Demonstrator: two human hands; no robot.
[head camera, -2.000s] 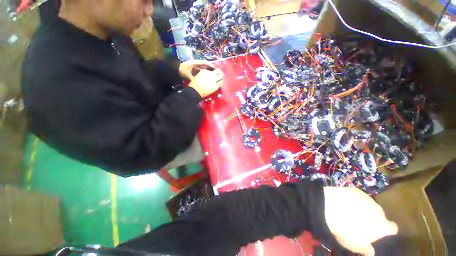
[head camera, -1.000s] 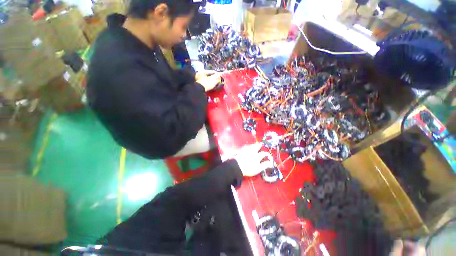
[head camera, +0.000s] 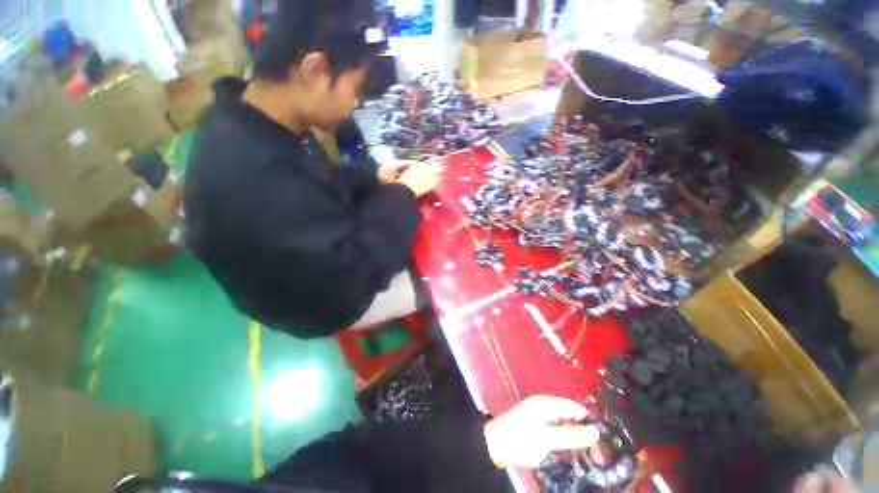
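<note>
My left hand (head camera: 540, 435) comes in from the lower left. Its fingers are closed on a black-and-silver ring unit (head camera: 611, 454) low over the red tabletop. More ring units (head camera: 557, 472) lie under and beside the hand at the near edge, partly hidden by it. A large heap of wired ring units (head camera: 598, 217) lies beyond. A loose pile of small dark pieces (head camera: 684, 376) lies to the right of my left hand. My right hand (head camera: 821, 483) shows only as a blurred, cut-off part at the bottom right edge; its fingers are not readable.
A person in black (head camera: 299, 207) sits at the left, hands over the red tabletop (head camera: 472, 332). An open brown carton (head camera: 790, 356) with dark pieces stands right. A single ring (head camera: 489, 253) lies near the heap. A dark round fan-like object (head camera: 790, 91) is upper right.
My left hand has moved from the ring near the heap toward me, with a ring in its fingers. The view has shifted. A second ago my right hand also showed only at the bottom edge.
</note>
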